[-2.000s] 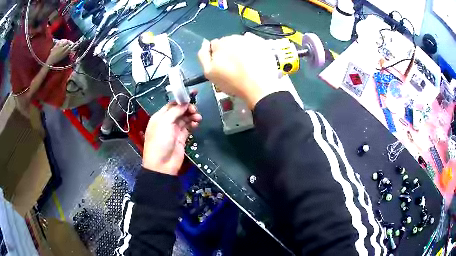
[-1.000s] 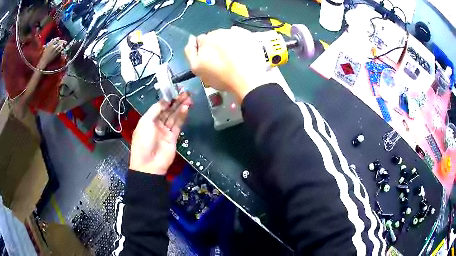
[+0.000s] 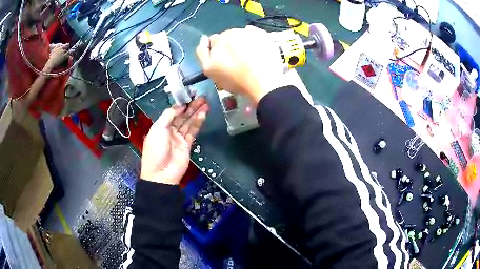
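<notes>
My left hand (image 3: 169, 141) is palm up at the bench edge, its bent fingertips at the lower rim of the whitish buffing wheel (image 3: 179, 85). A small dark spot shows at the fingertips; whether it is an earbud cannot be told. My right hand (image 3: 234, 59) is curled over the bench polisher (image 3: 290, 50) and hides much of its body. The dark shaft runs left from under this hand to the buffing wheel. The pinkish-grey second wheel (image 3: 321, 42) is on the right end. The polisher's white base (image 3: 242, 120) shows below my right wrist.
Unfinished earbuds (image 3: 427, 202) lie loose on the dark mat (image 3: 363, 126) at right. Small white rings (image 3: 204, 167) dot the bench edge. A blue parts bin (image 3: 218, 239) is below. Cables and a white box (image 3: 152, 60) lie at upper left. A seated person (image 3: 34, 68) is at far left.
Both hands and the polisher appear farther left and slightly higher than two seconds ago, along with the whole view. My left fingers have shifted at the wheel's lower rim and look more spread.
</notes>
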